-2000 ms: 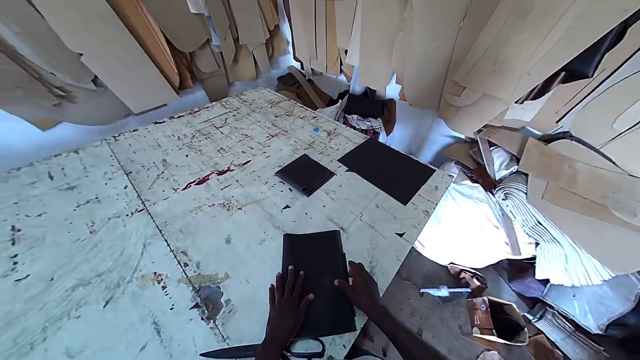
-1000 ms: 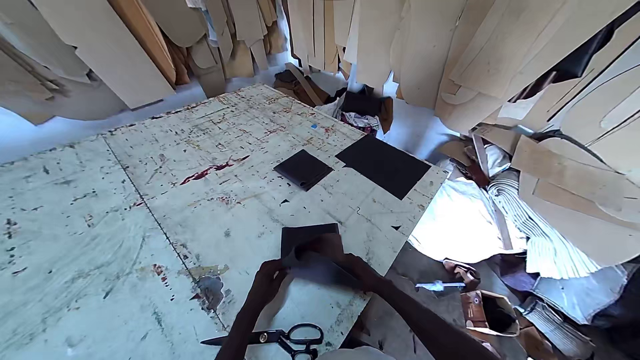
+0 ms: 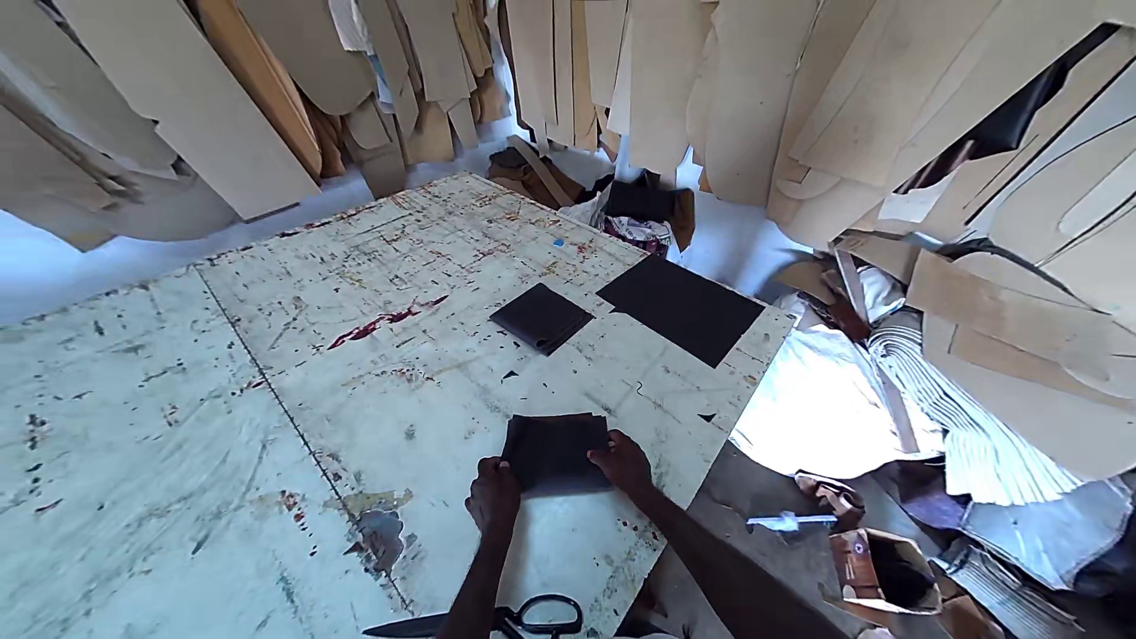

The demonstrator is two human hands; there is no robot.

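A folded piece of dark sheet material [image 3: 557,454], perhaps leather or cloth, lies near the front edge of the worktable. My left hand [image 3: 494,493] grips its left side and my right hand [image 3: 623,461] grips its right side, thumbs on top. Just beyond it lies a smaller folded dark square [image 3: 541,318], and a flat dark rectangle [image 3: 682,309] rests at the table's right edge. A pair of black-handled shears [image 3: 548,614] lies nearest me, partly hidden under my left forearm.
The pale, stained worktable [image 3: 346,355] has a seam across it and small dark scraps on top. Cardboard patterns [image 3: 745,98] hang all around behind. On the right are folded striped fabric [image 3: 941,399], a white cloth and an open cardboard box [image 3: 856,568] on the floor.
The long dark piece lay flat under my hands two seconds ago; it is now folded shorter, with a hand at each side. The shears, partly covered earlier, show more of their handles.
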